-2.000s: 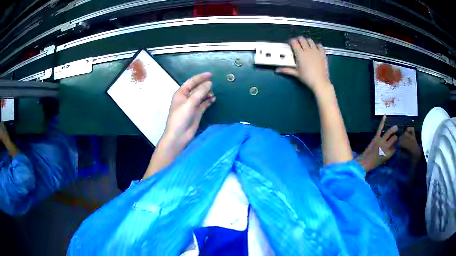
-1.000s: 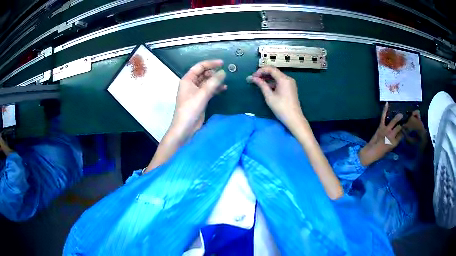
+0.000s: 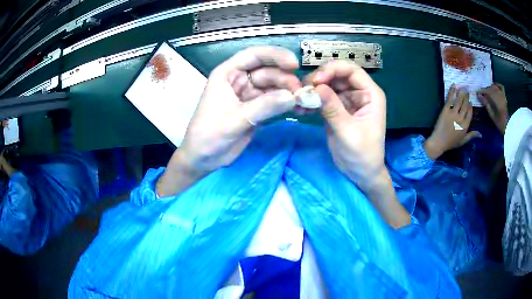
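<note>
A small whitish, translucent thing, which looks like a finger cot (image 3: 310, 98), is held up between the fingertips of both hands, above the bench's front edge. My left hand (image 3: 224, 114) comes from the left, with its thumb and finger tips against the cot's left side. My right hand (image 3: 357, 120) pinches it from the right between thumb and forefinger. Whether a fingertip is inside it is hard to tell. A silver assembly fixture (image 3: 341, 54) with a row of dark square holes lies behind my right hand, by the rail.
A tilted white parts board (image 3: 169, 102) with orange-red parts lies left on the green bench (image 3: 111, 120). Metal rails run behind. Another metal bar (image 3: 231, 18) lies beyond the near rail. At right, another worker's hands (image 3: 452, 125) are at a second parts board (image 3: 479, 73). Another worker sits far left.
Both hands have come together and risen towards the camera, now with the cot between them. My right hand has left the fixture. The small rings seen on the bench earlier no longer show.
</note>
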